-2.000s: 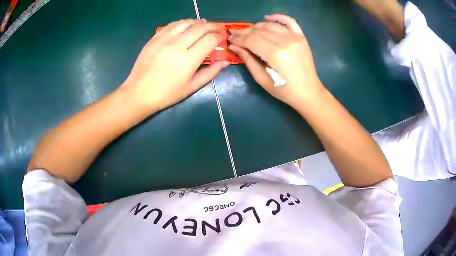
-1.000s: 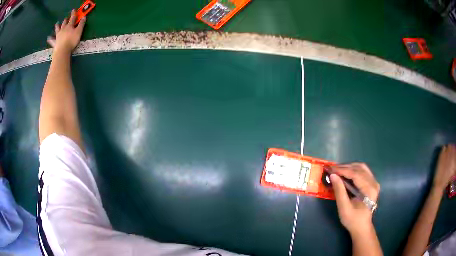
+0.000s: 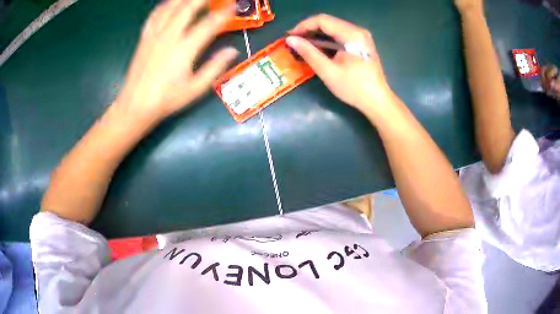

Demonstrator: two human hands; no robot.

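Note:
An orange-red housing (image 3: 301, 68) lies tilted on the green surface, its lower left end towards me, with a silvery-white area and a green board patch showing. My right hand (image 3: 347, 61) covers its upper right end and holds a slim dark tool (image 3: 326, 45) with a pale wrap at the rear. The tool's tip is hidden. A second housing (image 3: 261, 13) with a round black speaker (image 3: 244, 7) is cut off by the top edge. My left hand (image 3: 169, 67) is blurred, its fingers over this housing's left part and its thumb apart; whether it grips is unclear.
The green surface (image 3: 184, 196) has a thin pale seam line. A pale curved edge strip (image 3: 31, 27) is at the upper left. At the right, a person's arm (image 3: 488, 92) reaches across, and a red unit (image 3: 525, 62) lies near another hand (image 3: 551, 80).
My left hand has come back from the far upper left to the second housing, now near the first one. The view has shifted; the first housing is turned and my right hand still holds the tool.

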